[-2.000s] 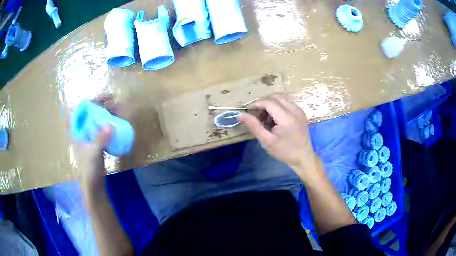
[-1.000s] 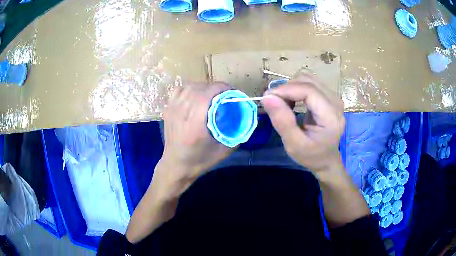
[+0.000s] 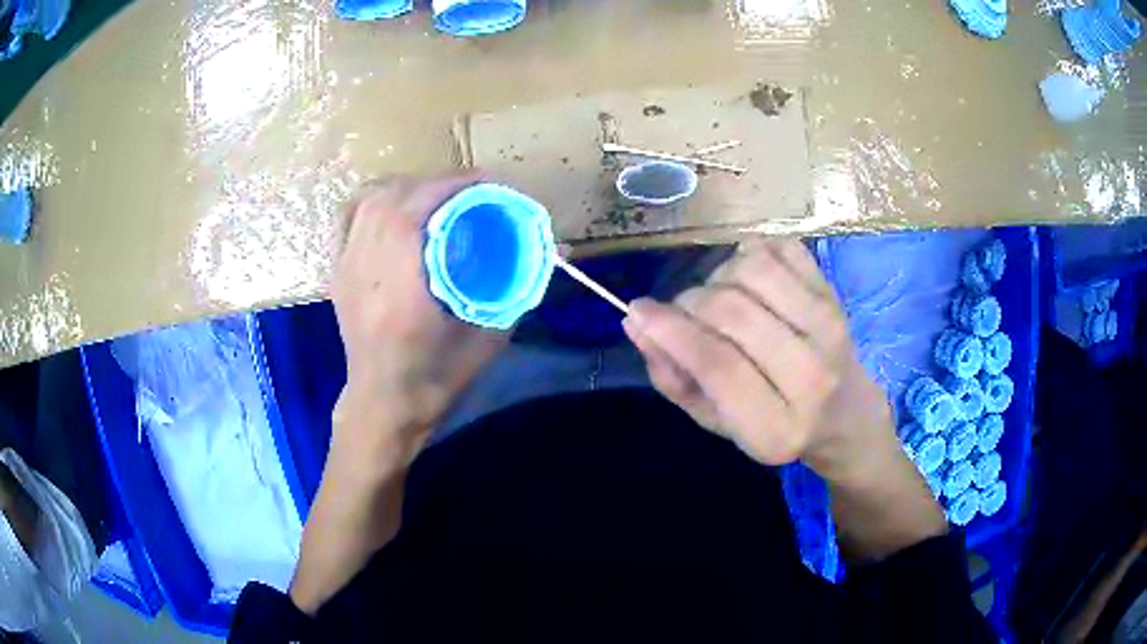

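Observation:
My left hand (image 3: 393, 283) is wrapped around a light-blue housing (image 3: 538, 252), its round open end with a faceted rim facing the camera. My right hand (image 3: 755, 359) pinches a thin white cotton swab (image 3: 594, 284); its tip is at the right side of the housing's rim. A small oval liquid cup (image 3: 657, 184) sits on the stained cardboard pad (image 3: 541, 145). Spare sticks (image 3: 686, 159) lie beside the cup. My left fingers are partly hidden behind the housing.
More light-blue housings (image 3: 479, 15) stand at the far edge of view. Ribbed parts (image 3: 1098, 28) and a white piece (image 3: 1070, 96) lie at the table's right. Below are a left bin (image 3: 279, 421) with white lining and a right bin (image 3: 1021, 377) holding ribbed parts.
Over two seconds, my left hand brought the housing from the left to the middle, open end up. My right hand took a swab from the cup area; its tip moved from the upper rim to the right side.

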